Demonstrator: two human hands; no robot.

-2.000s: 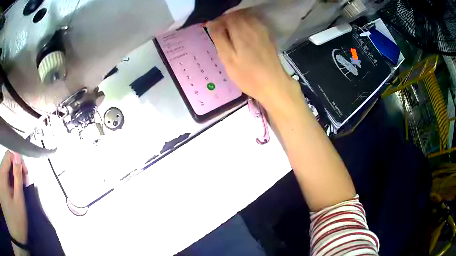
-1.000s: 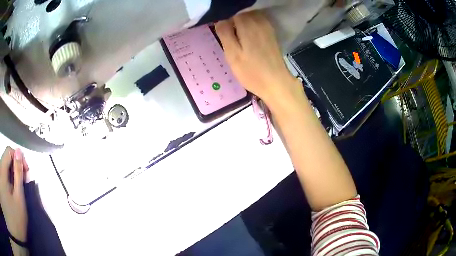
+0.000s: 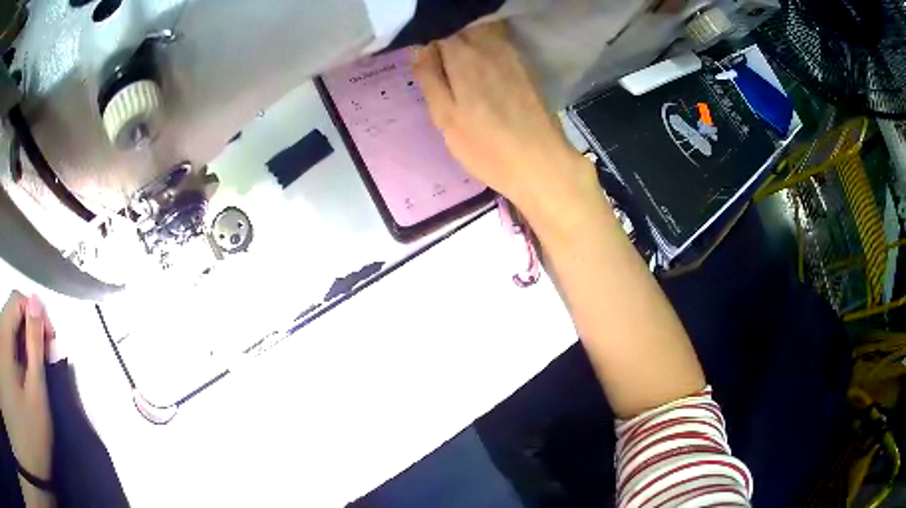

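A smartphone (image 3: 407, 164) with a lit pink screen lies on the white machine bed, right of the needle area. My right hand (image 3: 489, 114) is over its upper right edge, palm down; the fingertips are near the top of the screen, under the machine arm. Whether they touch the phone cannot be told. My left hand (image 3: 27, 372) rests at the far left edge, partly cut off, fingers close together, with no thing visible in it. Pink-handled snips (image 3: 523, 260) lie beside the phone, partly hidden by my right wrist.
The machine head (image 3: 238, 60) spans the top. The presser foot area (image 3: 174, 223) is glaring bright, beside a round grey disc (image 3: 232, 230). A dark fabric scrap (image 3: 300, 159) lies left of the phone. A black notebook stack (image 3: 685, 149) and a black fan (image 3: 854, 60) are at right.
The phone screen has changed from a number keypad to a page with small text and icons. My right hand has shifted slightly; my left hand stays at the left edge.
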